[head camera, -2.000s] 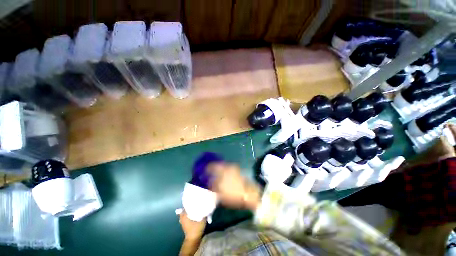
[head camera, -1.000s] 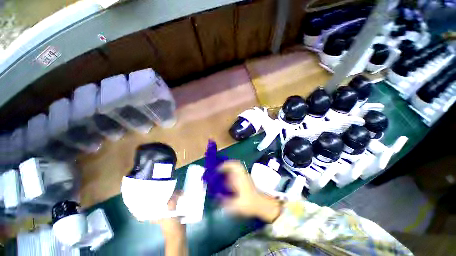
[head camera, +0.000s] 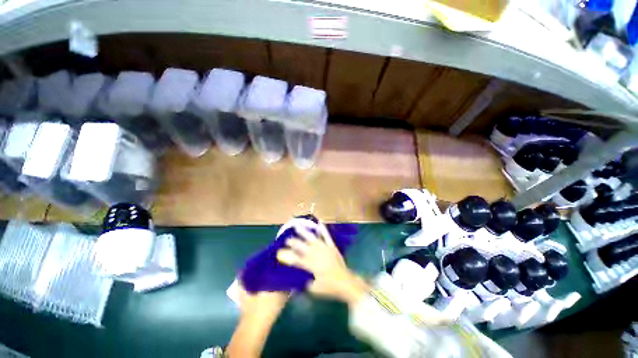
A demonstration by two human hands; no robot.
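A white security camera [head camera: 299, 225] is mostly hidden under a dark blue-purple cloth [head camera: 269, 269] at the centre, over the green bench. My right hand [head camera: 318, 260] presses the cloth on the camera from above, fingers spread over it. My left hand [head camera: 260, 302] is below and holds the camera from underneath; its fingers are hidden by the cloth. Another white camera with a black dotted head [head camera: 126, 241] stands at the left.
Clear blister packs [head camera: 262, 115] stand in a row at the back left on a brown board [head camera: 371, 157]. Empty ribbed trays [head camera: 59, 269] lie at the left. Rows of cameras [head camera: 500, 269] stand at the right beside a metal post [head camera: 559, 178]. A grey shelf edge [head camera: 231, 19] crosses above.
The cloth, beside the held camera before, is now spread over it. The camera has moved right and down from in front of my view, and my two hands are now together on it.
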